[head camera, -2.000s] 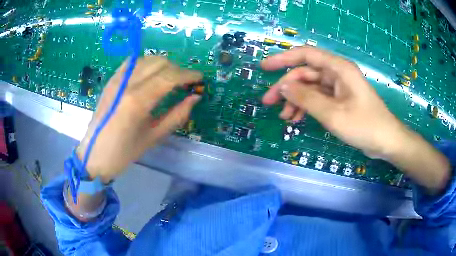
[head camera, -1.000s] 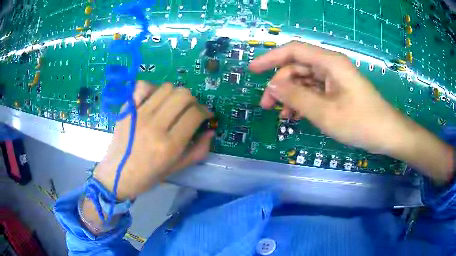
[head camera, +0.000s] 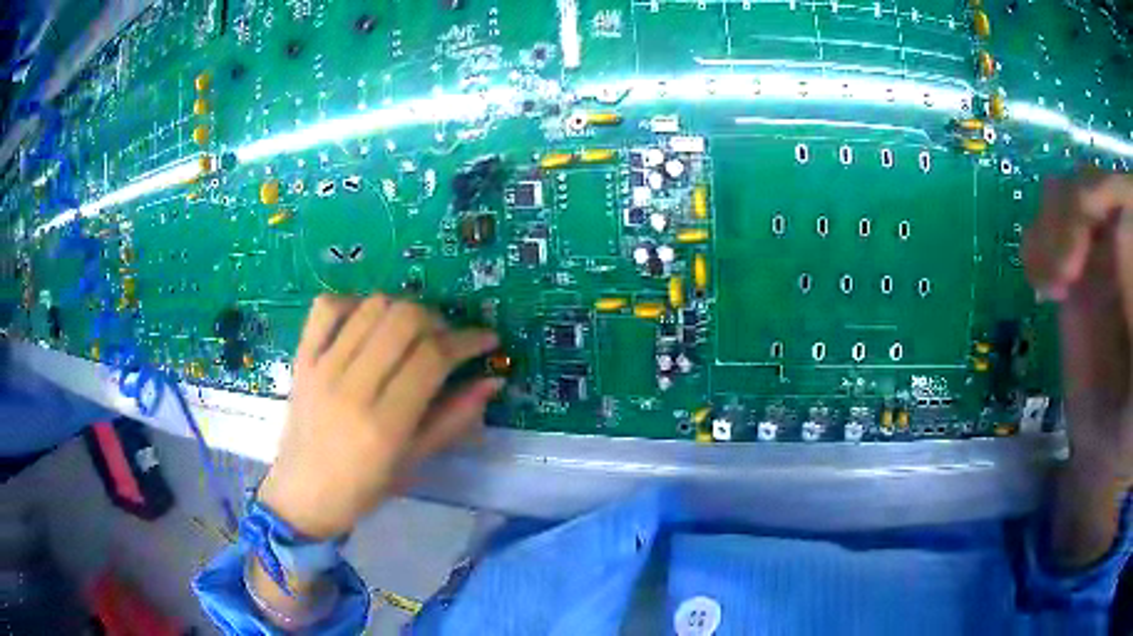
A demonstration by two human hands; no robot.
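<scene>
A large green circuit board (head camera: 857, 255) fills the upper view, with yellow capacitors (head camera: 700, 271), silver-white round capacitors (head camera: 673, 167) and white square connectors (head camera: 768, 430) on it. My left hand (head camera: 373, 404) is over the board's near edge, left of the middle. Its thumb and fingertips pinch a small orange-and-dark component (head camera: 498, 363), partly hidden by the fingers. My right hand (head camera: 1087, 242) is at the far right, blurred and partly cut off by the picture's edge. Whether it holds anything cannot be told.
A silver-white rail (head camera: 596, 466) runs along the board's near edge. A blue coiled cord (head camera: 81, 249) hangs at the left over the board. A red-and-black object (head camera: 128, 466) lies below the rail at the left. Glare crosses the board.
My right hand has moved from the board's middle to the far right, uncovering the parts there. My left hand has moved slightly down, still pinching the component. The cord has swung left.
</scene>
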